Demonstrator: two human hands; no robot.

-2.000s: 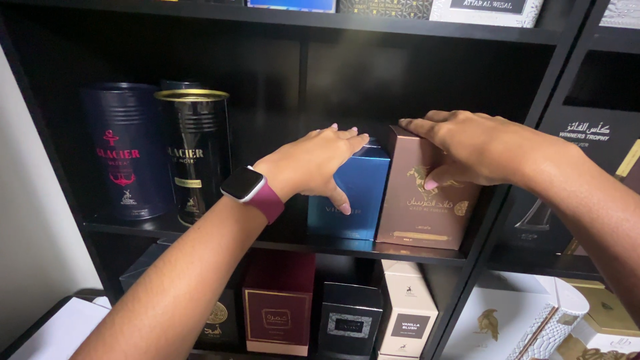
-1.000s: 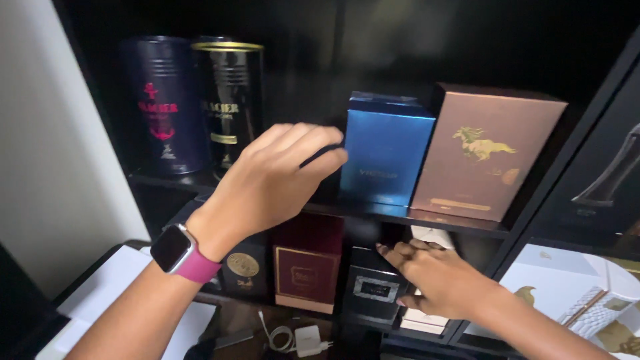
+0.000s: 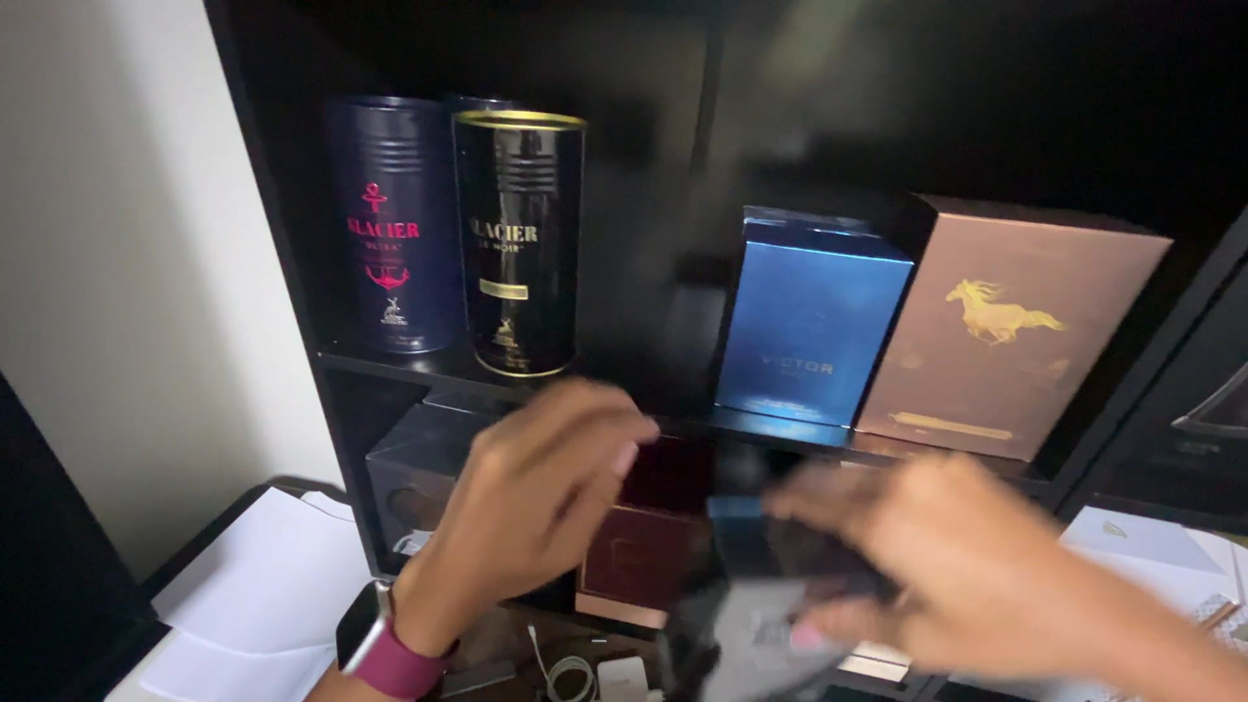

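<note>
My right hand [image 3: 936, 565], blurred by motion, grips a dark box [image 3: 770, 624] in front of the lower shelf. Wearing a smartwatch on a maroon band, my left hand [image 3: 546, 487] is in the air before the shelf edge, fingers curled, nothing seen in it. Behind it a maroon box [image 3: 639, 556] stands on the lower shelf. On the shelf above are a blue box [image 3: 814, 331] and, beside it, a brown box with a gold horse [image 3: 1014, 331]. A black cylindrical tin [image 3: 522, 244] and a navy tin [image 3: 395, 224] stand at the left.
White papers [image 3: 263, 585] lie on a surface at the lower left. A white charger [image 3: 624, 678] and coiled cable [image 3: 568, 673] are at the bottom. The black shelf edge [image 3: 419, 369] runs across the view. White boxes [image 3: 1150, 546] stand at the right.
My right hand has left the brown box, gone down to the dark box on the lower shelf and pulled it out. My left hand has come away from the blue box, leftward and down.
</note>
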